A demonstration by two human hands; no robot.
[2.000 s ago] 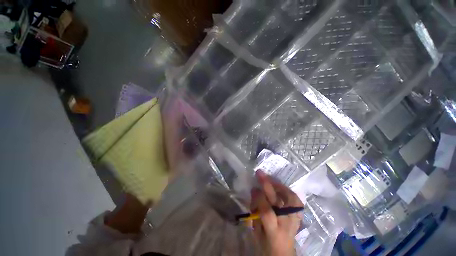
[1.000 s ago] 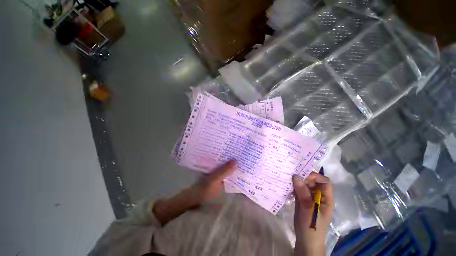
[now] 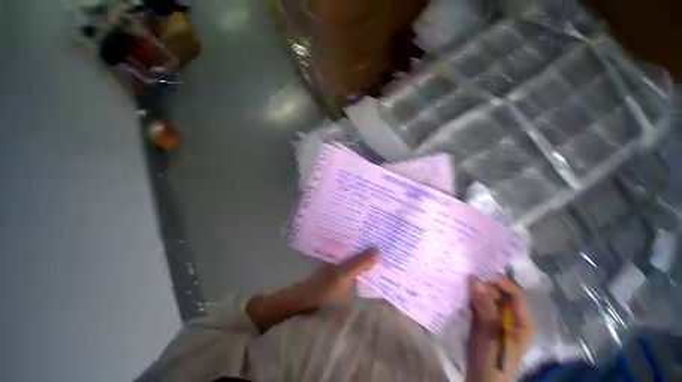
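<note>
A pink delivery note with dense print and punched edges lies tilted over other pink sheets in front of me. My left hand holds its lower left edge, thumb on top. My right hand is at its lower right edge, thumb at the sheet, and also holds a yellow pen with a dark end, which points down. The print is blurred. Behind the sheets a clear wrapped tray pack with gridded pockets shows, partly covered by the sheets.
Stacked clear trays with white labels stand at the right. Blue bars or fabric show at the lower right. A brown carton is at the top. A white wall is on the left, with an orange object and a cluttered cart beyond on grey floor.
The yellow sheets seen two seconds ago are out of sight; the pink note now lies on top in both hands. Since one second ago, sheets and hands have shifted slightly right in view.
</note>
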